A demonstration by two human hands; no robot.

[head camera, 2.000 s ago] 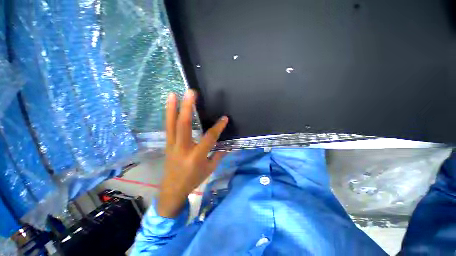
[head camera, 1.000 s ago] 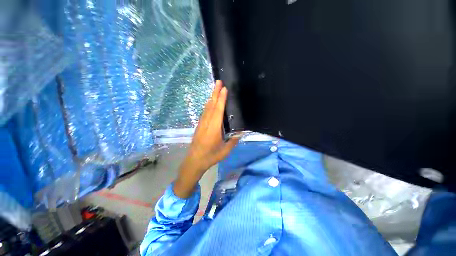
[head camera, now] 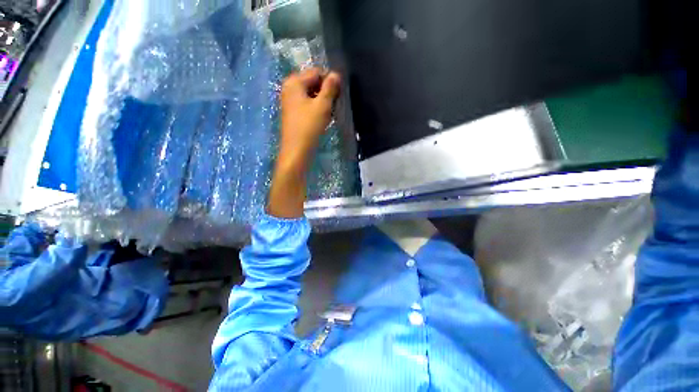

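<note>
A large matte black sheet (head camera: 490, 69) fills the upper right, tilted, with a few small pale marks. Below its lower edge lies a bare pale metal cover (head camera: 475, 149) with a folded edge. My left hand (head camera: 301, 115) is at the left edge of the black sheet and cover, its fingers curled. I cannot tell if it grips the edge. My right hand is not in view; only my right sleeve (head camera: 648, 283) shows at the right rim.
Blue panels in bubble bags (head camera: 191, 145) stand at the left. The green belt (head camera: 613, 119) shows at the right, behind a metal rail (head camera: 506, 189). A clear plastic bag (head camera: 559, 260) with white strips hangs below the rail. Another person's blue sleeve (head camera: 84, 283) is at lower left.
The view has shifted. The black surface now sits higher, and bare metal and green belt show below it. My left hand's fingers have gone from straight to curled. Another person's sleeve has come into view.
</note>
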